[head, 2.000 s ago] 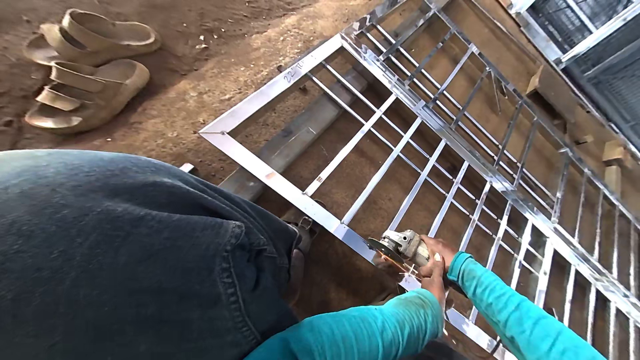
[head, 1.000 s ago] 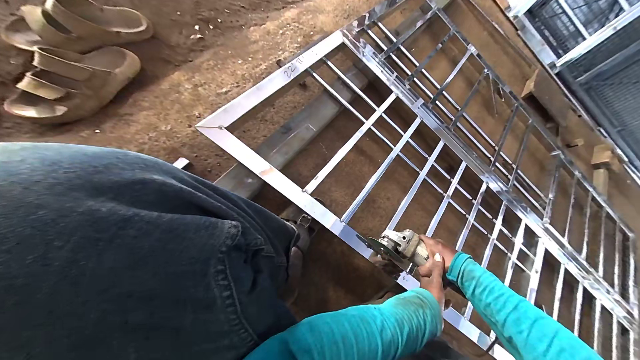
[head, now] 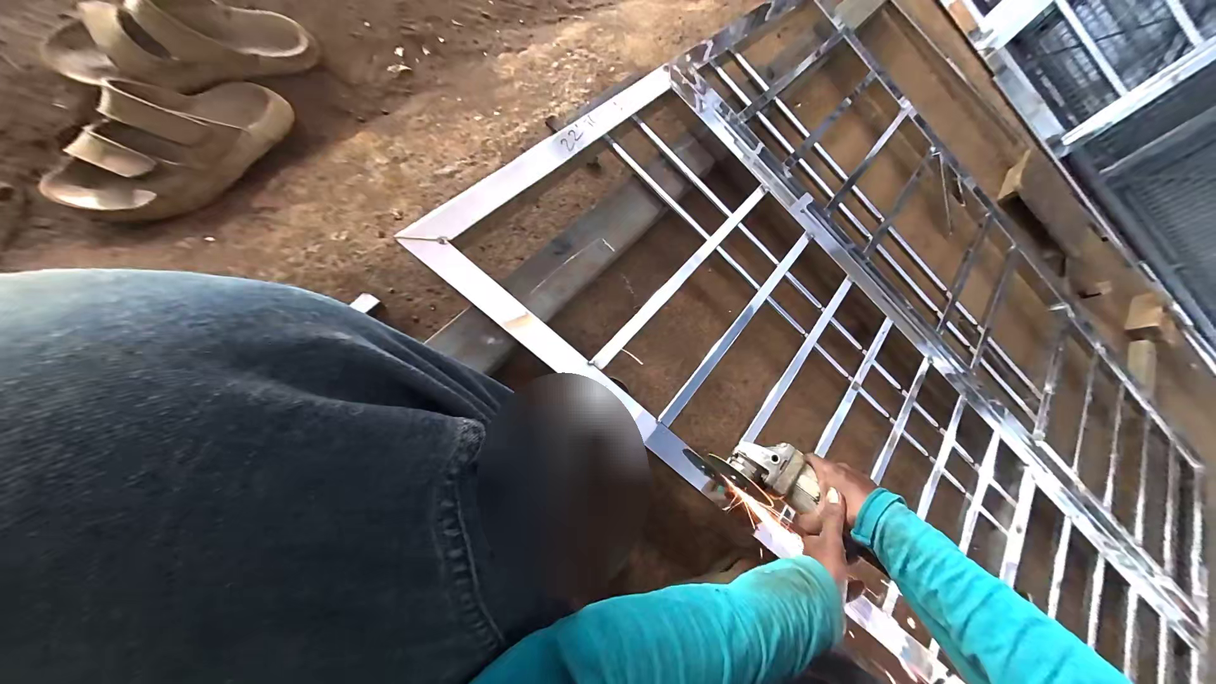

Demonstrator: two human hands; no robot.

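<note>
An angle grinder [head: 784, 470] is held by both of my hands over the near side bar of a welded metal grille frame [head: 541, 337]. Its disc [head: 717, 472] meets that bar, and orange sparks [head: 757, 508] stream down and to the right. My right hand [head: 843, 483] is wrapped around the grinder's body. Just below it, my left hand [head: 825, 540] grips the same tool from the near side, partly hidden by its teal sleeve. Thin crossbars and long rods fill the frame around the grinder.
A second grille section [head: 969, 275] adjoins along the far side. A metal beam [head: 570, 275] passes beneath the frame. Tan sandals [head: 190, 142] lie on the dirt at upper left. A denim-covered leg [head: 237, 456] fills the lower left. Wooden blocks [head: 1149, 318] are at the right.
Sparks now spray brightly from the disc; one second ago hardly any showed, and a small spray showed two seconds ago. Both hands keep their hold on the grinder.
</note>
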